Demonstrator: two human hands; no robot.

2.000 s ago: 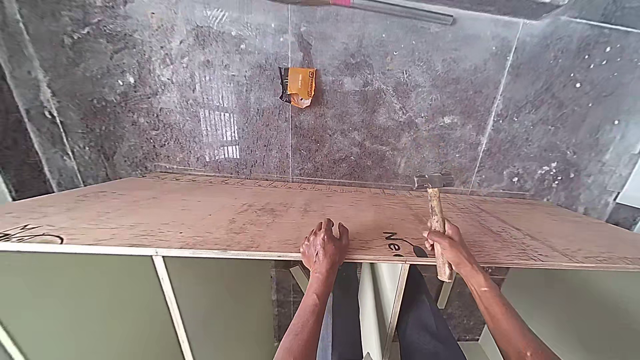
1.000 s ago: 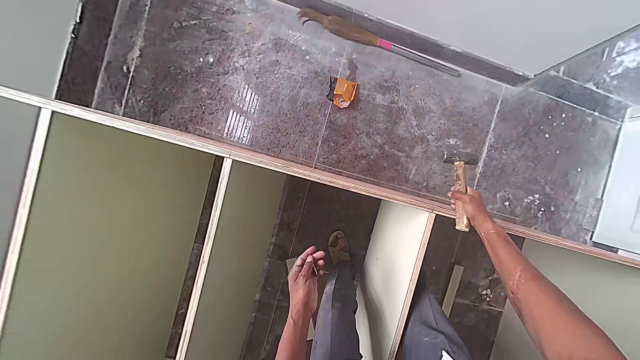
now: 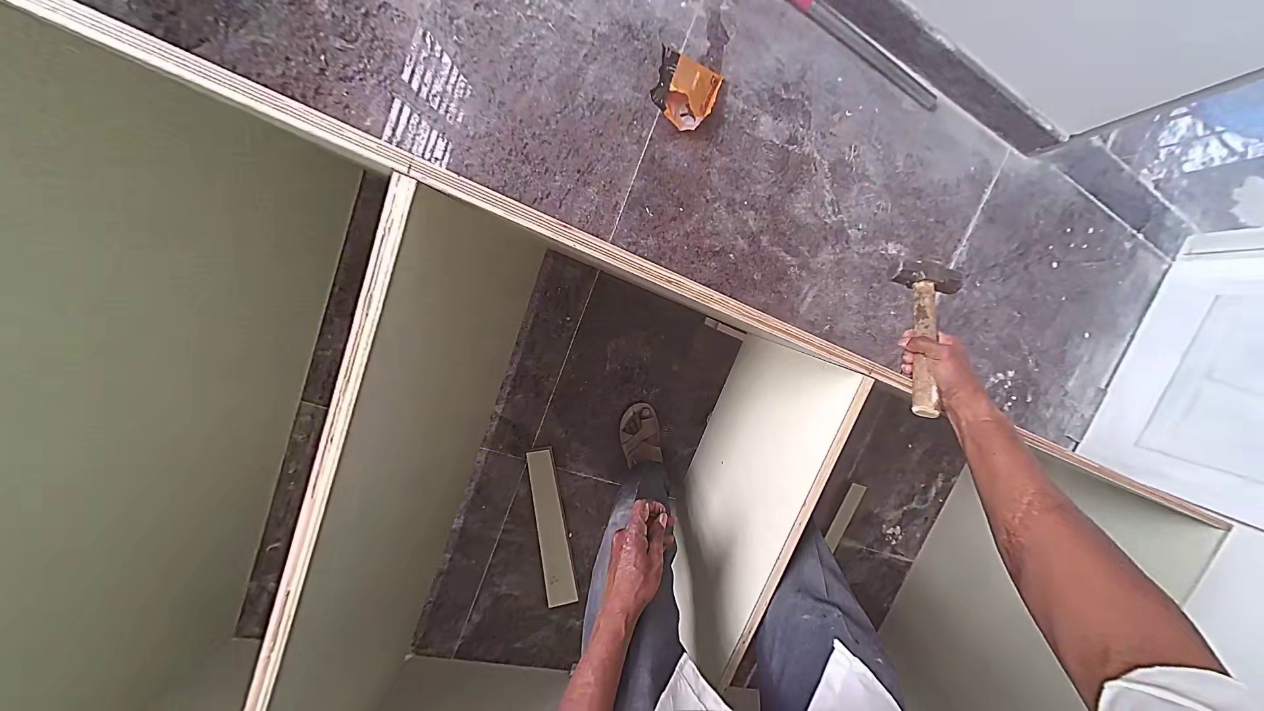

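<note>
My right hand [image 3: 938,370] grips the wooden handle of a hammer [image 3: 924,326], its metal head pointing away from me, over the long plywood edge [image 3: 632,265] of a cabinet carcass. Below that edge my left hand [image 3: 640,553] hangs over my trouser leg, fingers curled close together; whether it holds something small I cannot tell. A plywood divider [image 3: 790,434] with a pale face stands between my legs. Further left another divider [image 3: 341,415] meets the long edge. Green-grey faces line the compartments.
Loose board strips [image 3: 552,528] lie on the dark tiled floor by my sandalled foot [image 3: 640,433]. Beyond the carcass are a torn orange packet [image 3: 691,92] and a broom handle [image 3: 874,54] near the wall. A white panelled piece [image 3: 1200,365] stands at the right.
My left hand has left the plywood panel's top and dropped into the open compartment. My right hand keeps the hammer. The view has tilted, now showing the carcass from above.
</note>
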